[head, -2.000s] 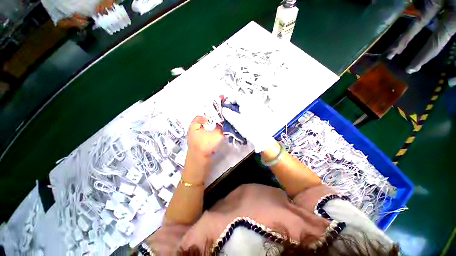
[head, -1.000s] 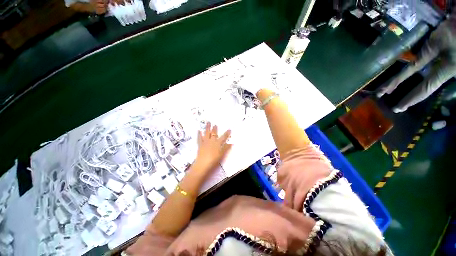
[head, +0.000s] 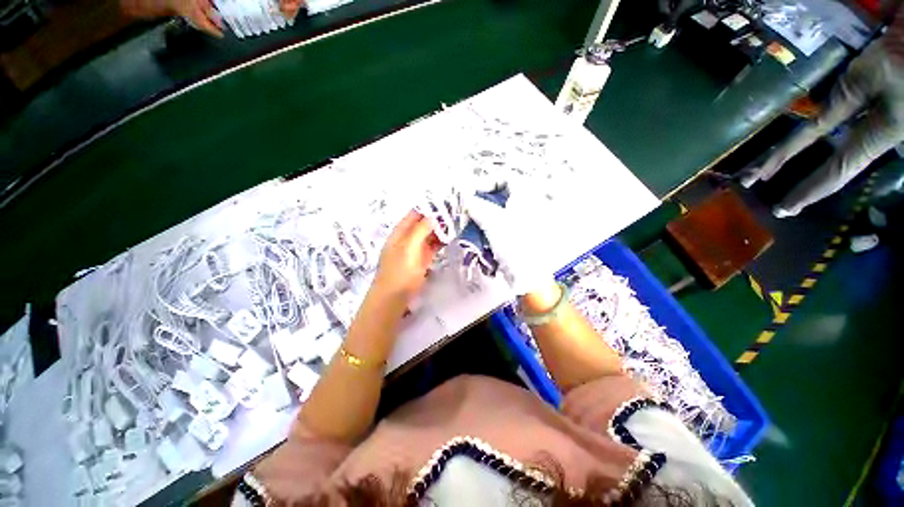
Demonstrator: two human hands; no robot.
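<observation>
My bare left hand [head: 408, 252] holds a looped white cord [head: 441, 216] over the white sheets. My right hand [head: 510, 241], in a white glove that blends with the sheet, holds a crumpled dark blue cloth [head: 476, 238] close beside the cord. Part of a white cord hangs below the cloth. The glove's fingers are hard to make out. A heap of white corded adapters [head: 238, 327] lies on the sheets to the left, with cords toward the back and blocks toward me. Small white pieces [head: 515, 149] are scattered on the far part of the sheet [head: 595, 188].
A blue bin [head: 738, 396] full of white corded units stands below the bench edge at right. A labelled whitish bottle [head: 585, 87] stands by a metal post. A brown stool [head: 721, 238], a standing person's legs and floor tape are at right. Another person's hands show at top left.
My right hand has come back from the far sheet toward me with the cloth. My left hand, flat and spread on the sheet one second ago, has lifted and now holds a looped cord.
</observation>
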